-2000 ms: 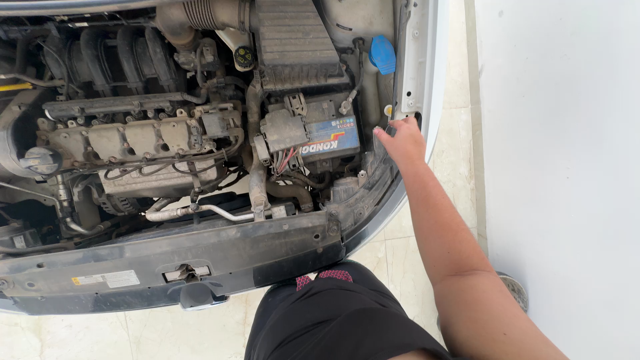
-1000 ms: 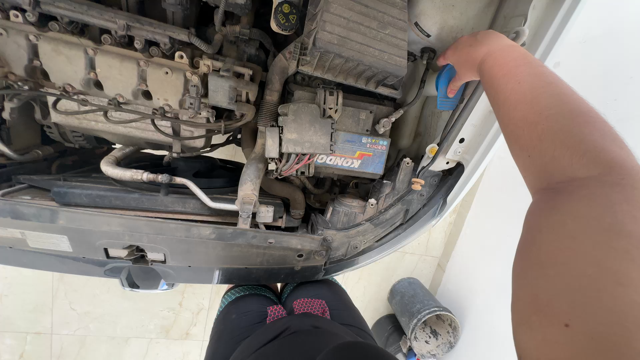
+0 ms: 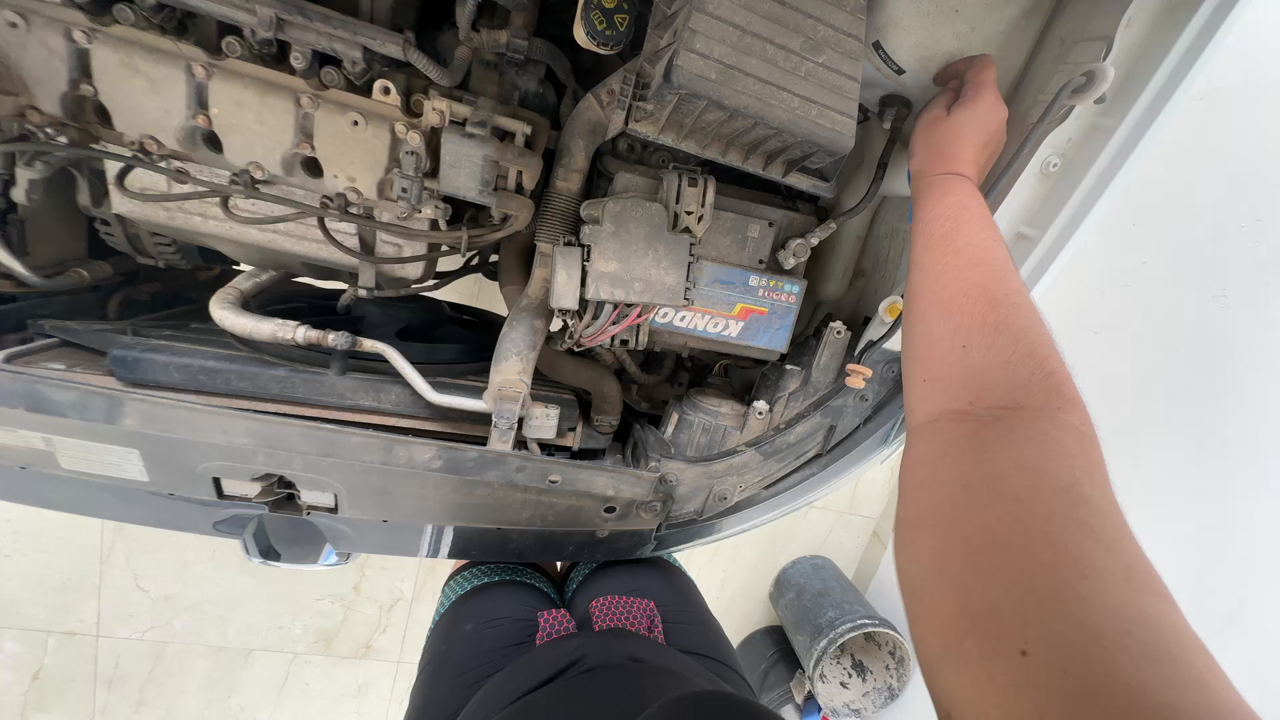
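My right hand (image 3: pixel 960 120) is at the pale inner fender wall, its fingers curled near the black rubber grommet of a battery cable (image 3: pixel 880 165). Whether anything is between the fingers is hidden. A sliver of the blue reservoir cap (image 3: pixel 911 188) shows beside my wrist. To the lower left sits a car battery (image 3: pixel 745 308) with a blue label, partly covered by a dusty fuse box (image 3: pixel 637 250). A ribbed air filter housing (image 3: pixel 755 85) lies left of my hand. My left hand is out of view.
The engine (image 3: pixel 250 130) fills the upper left, with a metal pipe (image 3: pixel 400 365) in front of it. The dark front crossmember (image 3: pixel 400 490) runs between my legs and the engine bay. A stained bucket (image 3: pixel 840 630) lies on the tiled floor at lower right.
My right hand has moved from the fender's edge, past the blue cap, to the inner wall by the grommet. The cap, plain before, is now mostly hidden. The view has shifted closer.
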